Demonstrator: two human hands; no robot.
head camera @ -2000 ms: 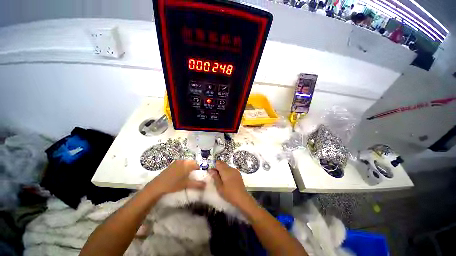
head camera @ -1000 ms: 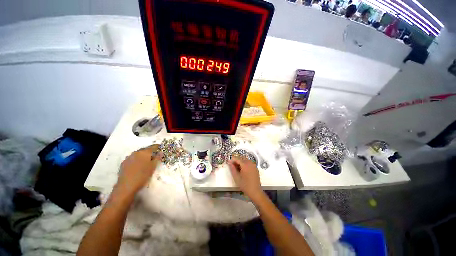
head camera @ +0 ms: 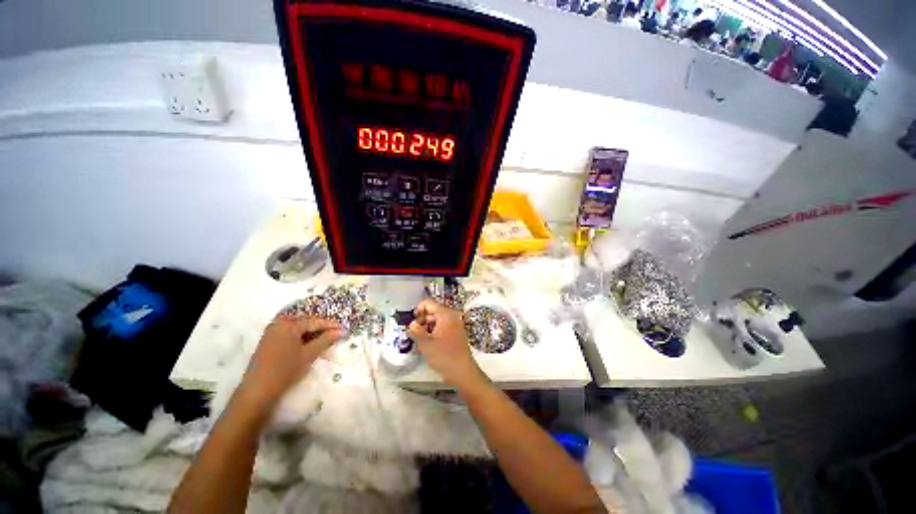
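Observation:
My left hand (head camera: 291,351) is at the front edge of the left parts well (head camera: 336,301), fingertips pinched together; whether a snap part is between them is too small to tell. My right hand (head camera: 440,336) is at the lower die (head camera: 400,353), under the nose of the snap-setting machine (head camera: 404,316). Its fingers are bent together, and what they hold cannot be made out. The right parts well (head camera: 490,329) holds silver metal rounds. White fur trim (head camera: 352,412) lies at the table's front edge and over the lap, with no hand on it.
The control panel (head camera: 402,151) reads 000249. Behind it is a yellow tray (head camera: 517,216). A phone (head camera: 603,189) stands to the right, near a clear bag of fasteners (head camera: 653,291). A blue crate (head camera: 733,487) and dark garments (head camera: 141,331) flank the table.
My hands have left the fur and parted. The left went to the left well; the right went to the right well, then back to the die. The counter rose from 248 to 249.

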